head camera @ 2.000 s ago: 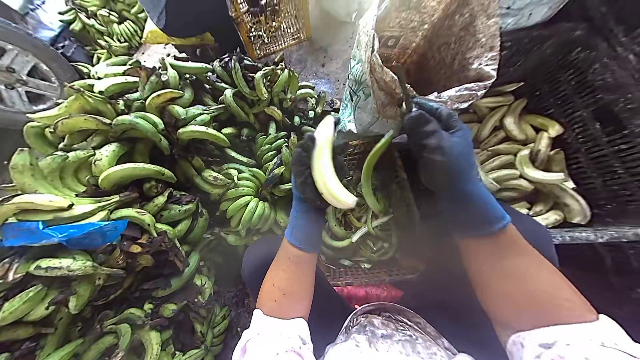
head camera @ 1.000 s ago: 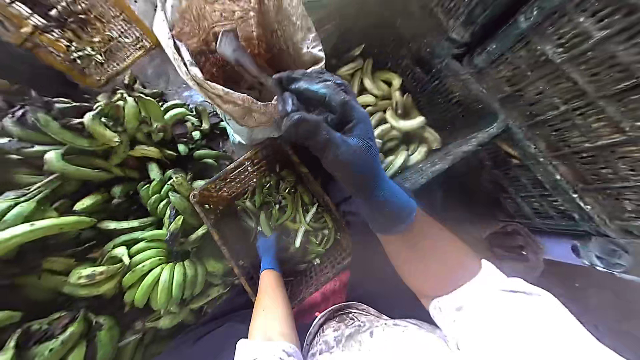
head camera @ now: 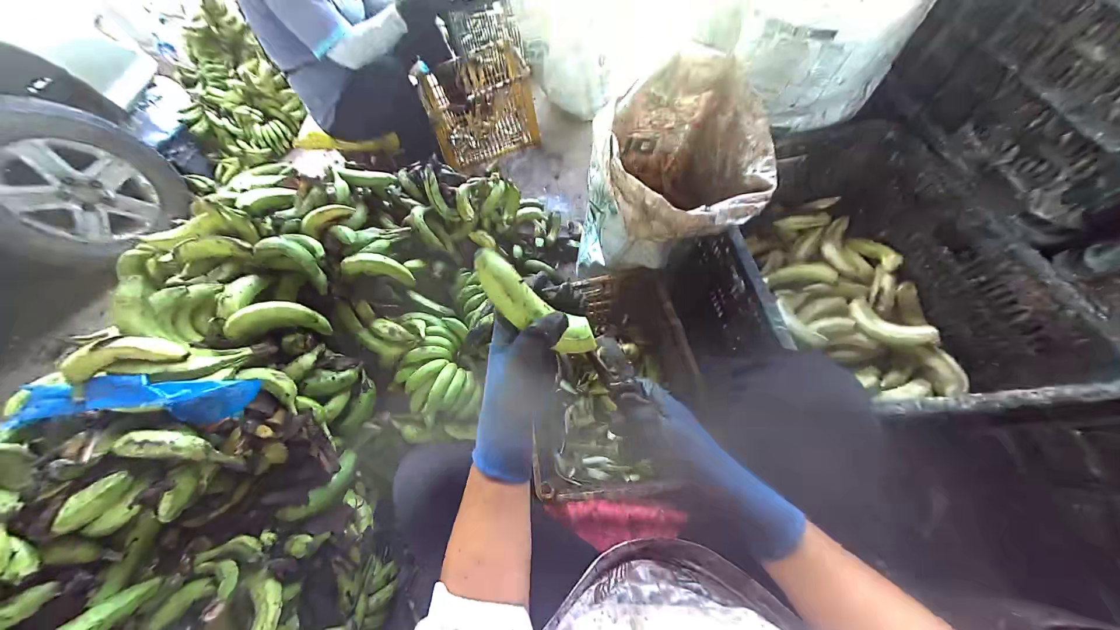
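My left hand (head camera: 516, 385), in a blue glove with dark fingers, grips an unpeeled green plantain (head camera: 516, 293) that slants down to the right. Its lower end looks cut and pale. Close by that end is my right hand (head camera: 665, 420), gloved alike, with the fingers curled; whether it holds a small tool is too blurred to tell. Beneath both hands stands a brown plastic crate (head camera: 540, 464) with green peel strips (head camera: 595, 437). Peeled plantains (head camera: 892, 324) lie heaped in a black crate (head camera: 1006, 398) on the right.
Bunches of green plantains (head camera: 280, 319) cover the ground at left, with blue plastic (head camera: 140, 398) on them. An open woven sack (head camera: 630, 210) stands ahead. Behind are a yellow crate (head camera: 486, 136), a seated person (head camera: 324, 61) and a car wheel (head camera: 83, 188).
A second ago my left hand was down in the peel crate and my right hand was up by the sack. Now both are over the crate, the left with a green plantain. The view has swung left.
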